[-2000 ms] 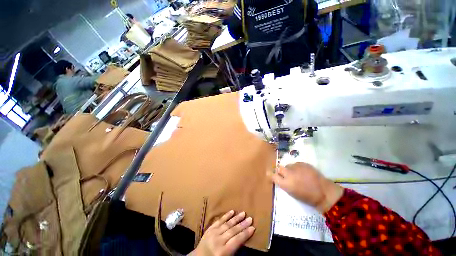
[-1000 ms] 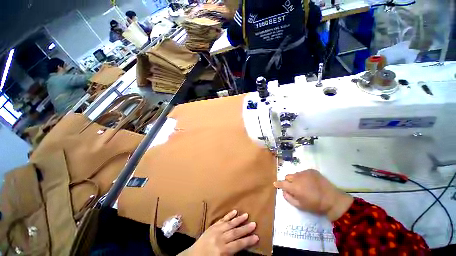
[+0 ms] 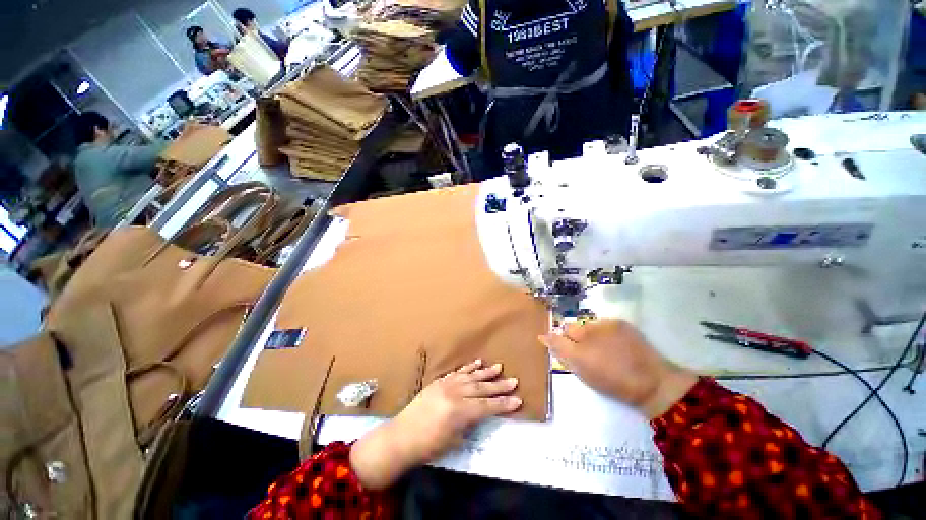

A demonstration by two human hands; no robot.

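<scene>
A tan bag body panel [image 3: 406, 274] lies flat on the white machine table, its right edge at the presser foot [image 3: 569, 295] of the sewing machine [image 3: 690, 218]. My left hand [image 3: 447, 411] rests on the panel near its lower edge, fingers spread, pressing it flat. My right hand [image 3: 609, 355] has thumb and fingertips closed on the panel's right edge just in front of the presser foot. Brown handles and a wrapped clasp [image 3: 356, 393] lie at the panel's near edge. A dark label [image 3: 285, 338] is at its left.
Red-and-black snips [image 3: 756, 339] with a cord lie on the machine bed. Piled tan bags [image 3: 132, 315] are beyond the dark table edge at left. Stacked cut pieces [image 3: 320, 122] lie on the far bench. A person in an apron [image 3: 543, 71] stands behind the machine.
The panel has moved away from me toward the back, and its near edge now shows on the table. My left hand has moved forward with it; my right hand stays near the presser foot.
</scene>
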